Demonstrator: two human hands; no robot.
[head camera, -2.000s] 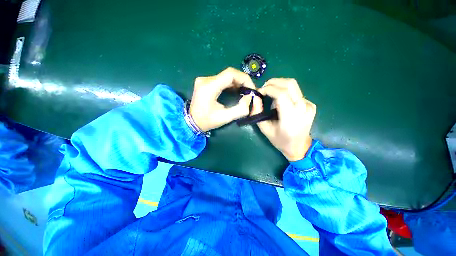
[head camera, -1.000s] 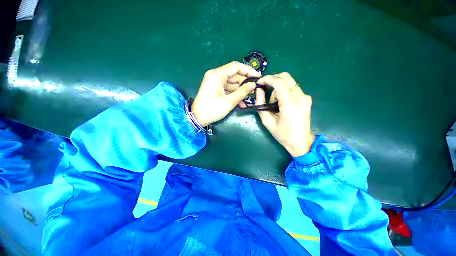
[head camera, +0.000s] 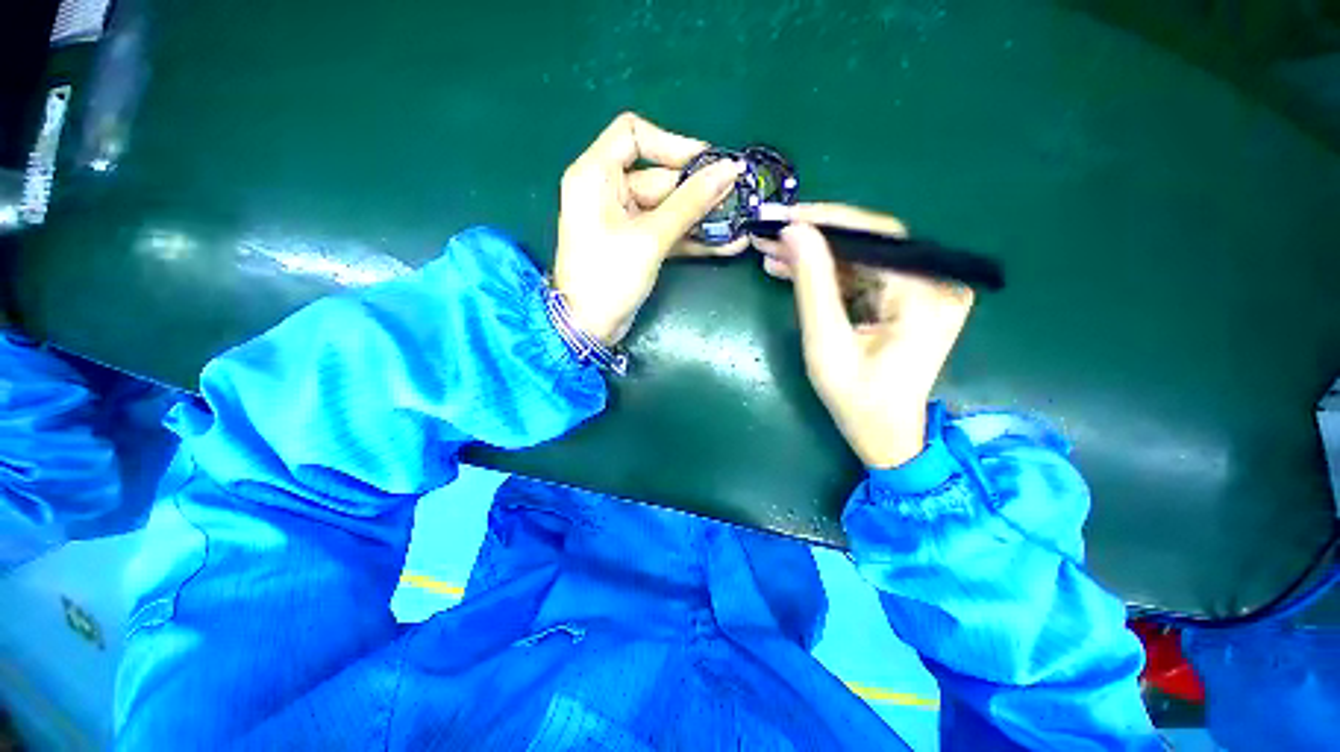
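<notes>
My left hand (head camera: 625, 221) holds a round dark circuit board assembly (head camera: 717, 228) by its rim between thumb and fingers. My right hand (head camera: 874, 316) grips slim black tweezers (head camera: 919, 260), slightly blurred, with the tip end at the right edge of the held disc. A second round board (head camera: 772, 176) lies on the green bench just beyond, partly hidden behind the held one. Whether the tweezer tip touches the disc or holds a small part cannot be told.
The shiny green bench (head camera: 368, 147) has a curved near edge. A white slotted strip (head camera: 46, 154) is at its left edge. A red item (head camera: 1171, 664) and a cable (head camera: 1293, 599) are at the lower right. Another person's blue sleeve (head camera: 52, 441) shows at the left.
Both hands have moved up and apart. The tweezers, earlier tucked across the right palm, now point at the disc. The held disc is turned into view, overlapping the second board.
</notes>
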